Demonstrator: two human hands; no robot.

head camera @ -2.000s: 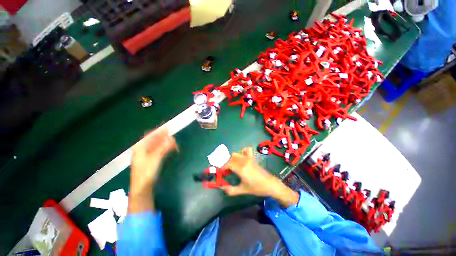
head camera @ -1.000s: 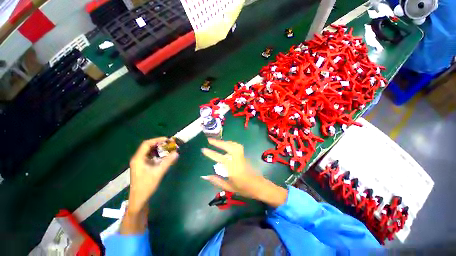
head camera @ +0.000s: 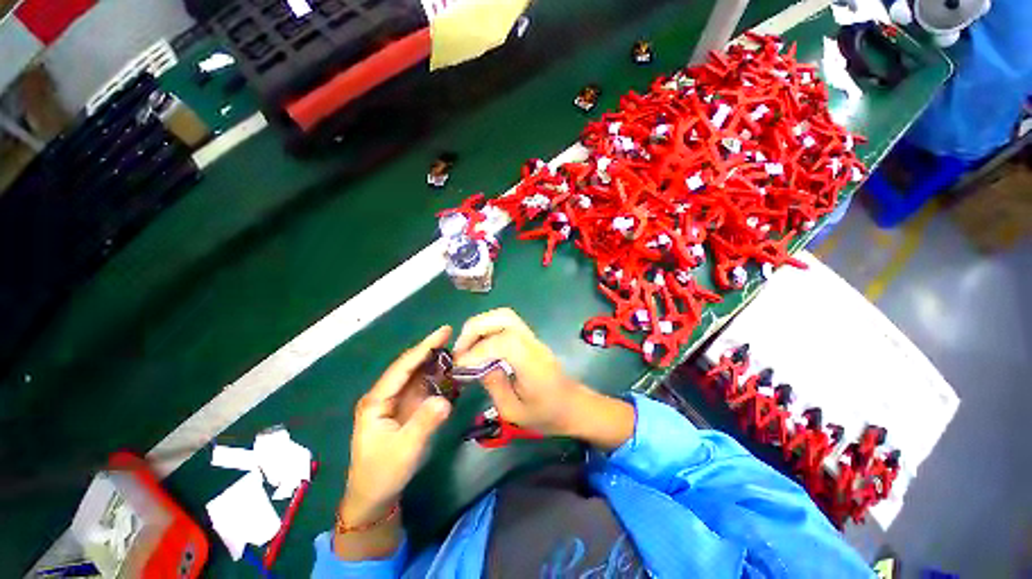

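My left hand holds a small dark electronic module between thumb and fingers, in front of my body. My right hand meets it from the right and holds a folded white wiping paper against or close to the module. A red spring clamp with black jaws lies on the green bench just below my right hand, partly hidden by it. A small labelled bottle stands upright beyond my hands.
A large heap of red clamps lies at right. Clamped units line the white holding tray. Several loose modules lie on the far green surface. White papers, a red-rimmed box and a black parts tray are at left.
A second ago my hands were apart, with the module in my left hand. They have now come together, bringing the white paper to the module. The clamp was released from my right hand earlier.
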